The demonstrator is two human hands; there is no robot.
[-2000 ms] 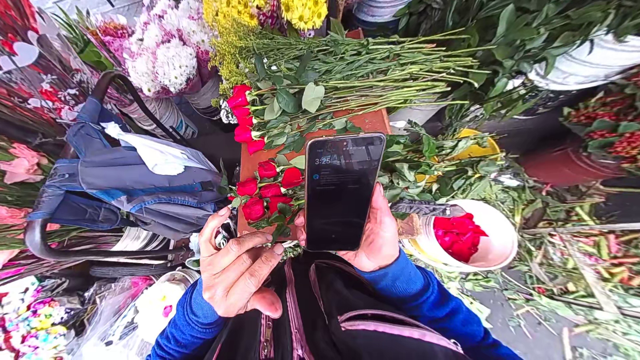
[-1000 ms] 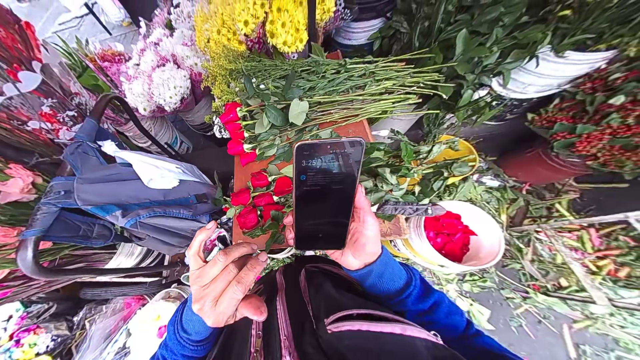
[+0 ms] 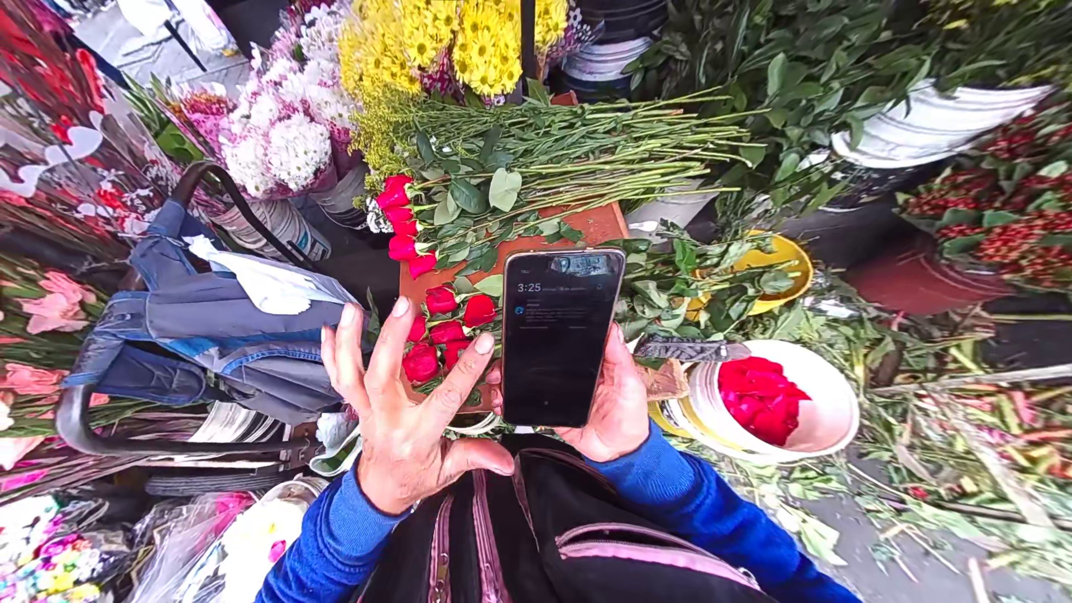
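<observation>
My right hand (image 3: 615,402) holds a smartphone (image 3: 559,343) upright, its dark screen lit with some writing and facing me. Just left of the phone, my left hand (image 3: 410,406) is raised with its fingers spread and nothing in it. Red roses (image 3: 444,331) lie behind my left fingertips, on an orange-brown table (image 3: 599,224) partly hidden by the phone. More roses (image 3: 404,219) with leafy stems lie farther up, beside a pile of long green stems (image 3: 620,142).
A white bucket (image 3: 844,410) of red petals stands right of my right hand, near a yellow bucket (image 3: 800,266). A blue-grey bag (image 3: 243,327) rests on a black-framed cart at left. White and pink flowers (image 3: 293,151) stand behind it; cut leaves litter the ground at right.
My left hand's fingers have spread and straightened from a more curled pose. The phone stays in my right hand.
</observation>
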